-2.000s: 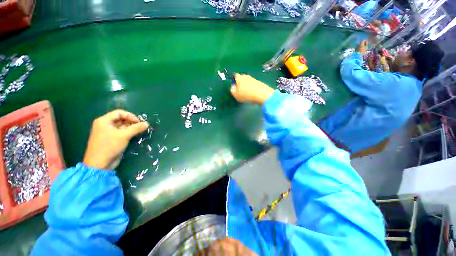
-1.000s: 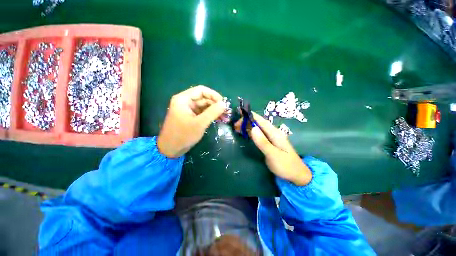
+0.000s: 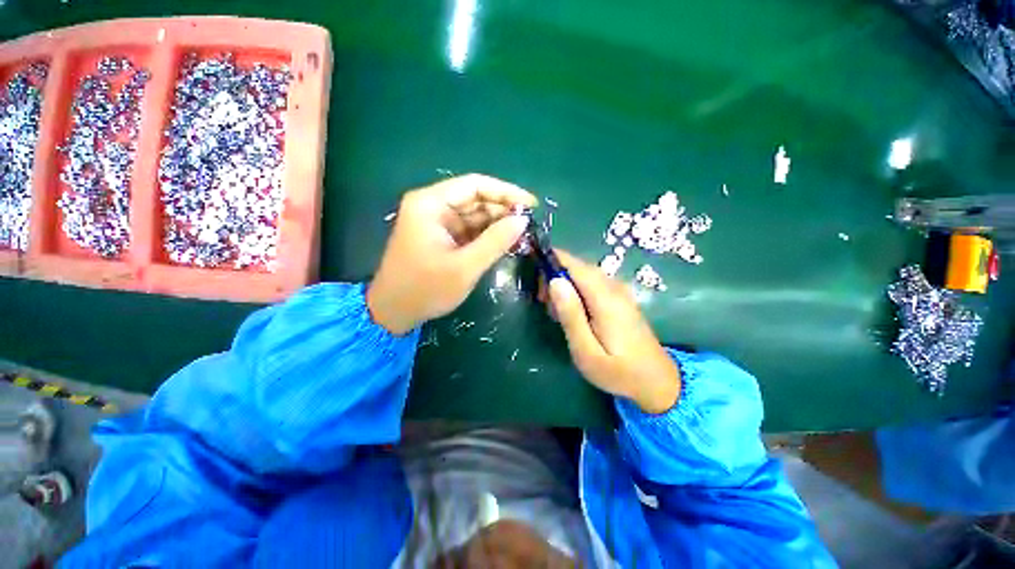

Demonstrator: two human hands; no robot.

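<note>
My left hand (image 3: 445,250) pinches a small silvery part (image 3: 521,213) between thumb and fingers at the middle of the view. My right hand (image 3: 610,328) is closed around the dark side cutters with blue handles (image 3: 545,258). The cutter jaws point up and left and are at the part by my left fingertips; whether they touch it is hard to tell. A loose pile of small silvery parts (image 3: 666,226) lies right of the cutters. Thin pale scraps (image 3: 514,356) lie scattered on the green bench (image 3: 579,122) below and around my hands.
A salmon-pink compartment tray (image 3: 306,167) full of small silvery parts stands at left. At right are a tangled silvery heap (image 3: 933,328), a yellow box with a red knob (image 3: 966,262) and a metal bar (image 3: 957,209). A small pale piece (image 3: 781,166) lies apart. A blue sleeve (image 3: 946,461) shows at lower right.
The view has swung down and left from the earliest frame. My right hand has come from the far side to beside my left hand. The cutter jaws now look closer together and nearer the part.
</note>
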